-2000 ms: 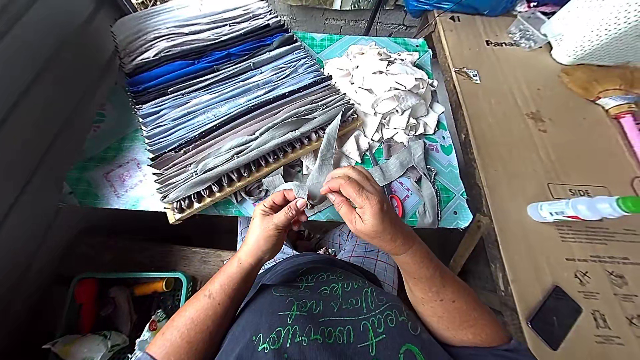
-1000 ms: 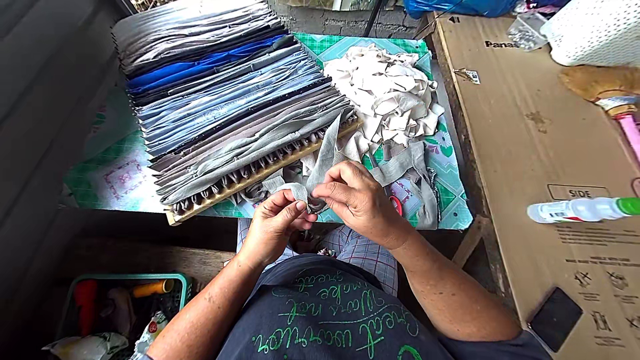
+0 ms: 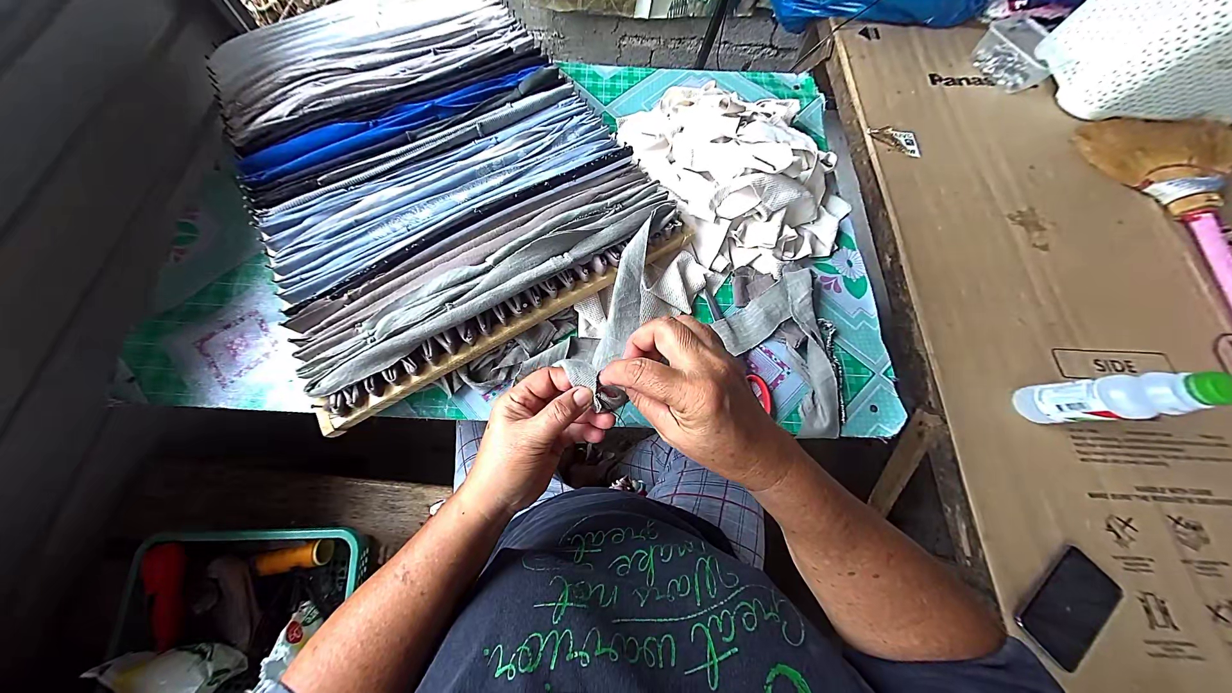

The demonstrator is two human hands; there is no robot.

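Observation:
Both my hands pinch a grey fabric strip (image 3: 626, 298) just in front of the wooden frame's near edge. My left hand (image 3: 534, 423) grips the strip's lower part between thumb and fingers; my right hand (image 3: 688, 395) pinches it close beside. The strip's upper end rises to the rows of folded cloth strips (image 3: 433, 202), grey, blue and light blue, packed on a wooden frame with a pegged edge (image 3: 481, 348). White cloth scraps (image 3: 741, 173) are heaped at the right. More grey strips (image 3: 770, 313) lie under and beside my right hand, near a red handle loop (image 3: 760, 393).
On the cardboard surface at right are a white bottle with green cap (image 3: 1116, 397), a phone (image 3: 1068, 606), a brush with pink handle (image 3: 1179, 178) and a white perforated basket (image 3: 1136, 58). A green basket of thread spools (image 3: 351, 549) stands low at left.
My fingers have shifted slightly on the grey strip, and my right fingertips have come down closer to my left thumb. The rows of cloth and the heap look the same.

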